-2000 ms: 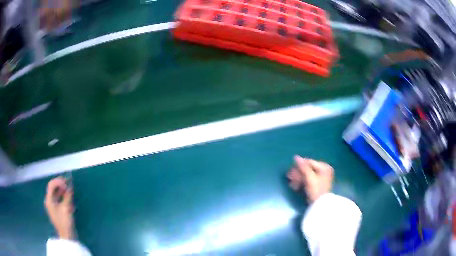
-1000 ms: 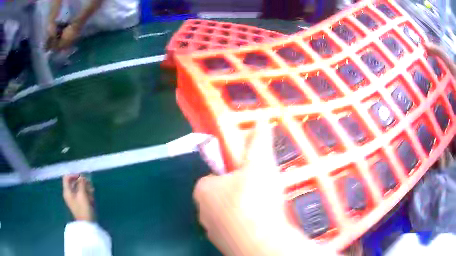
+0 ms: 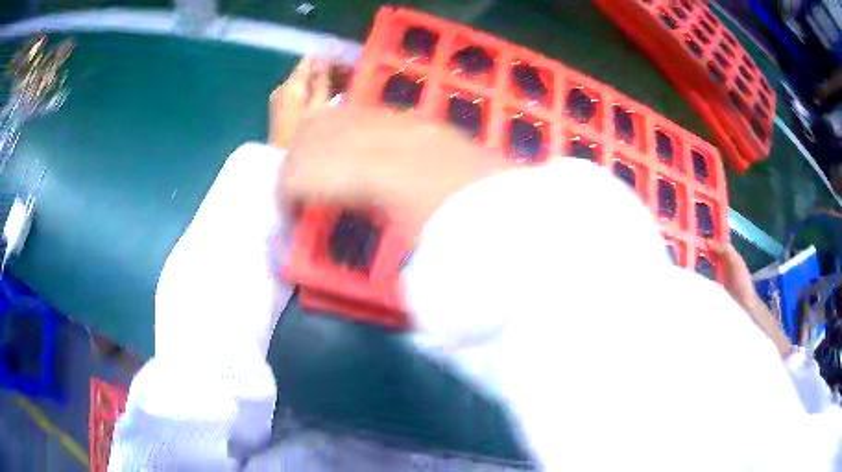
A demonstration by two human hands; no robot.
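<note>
A red-orange foam tray (image 3: 637,103) lies on the green bench in front of me, with a second layer showing under its near left edge. Its square pockets hold dark watch bodies (image 3: 525,135). My left hand (image 3: 300,100) is at the tray's far left corner, partly hidden; I cannot tell what its fingers hold. My right hand (image 3: 383,161) is blurred and lies across the tray's left end, its wrist crossing over the pockets. I cannot tell if it grips anything. My right sleeve hides the tray's near side.
Another stack of red trays (image 3: 715,78) stands at the far right. Another person's hand (image 3: 739,281) is at the tray's right end. A blue box (image 3: 796,277) is beyond it. A gold-brown heap (image 3: 39,72) lies at the far left. A blue crate (image 3: 28,341) is at lower left.
The view has turned. The tray, tilted up close to my right hand before, now lies on the bench. Both my hands are now close together at its left end.
</note>
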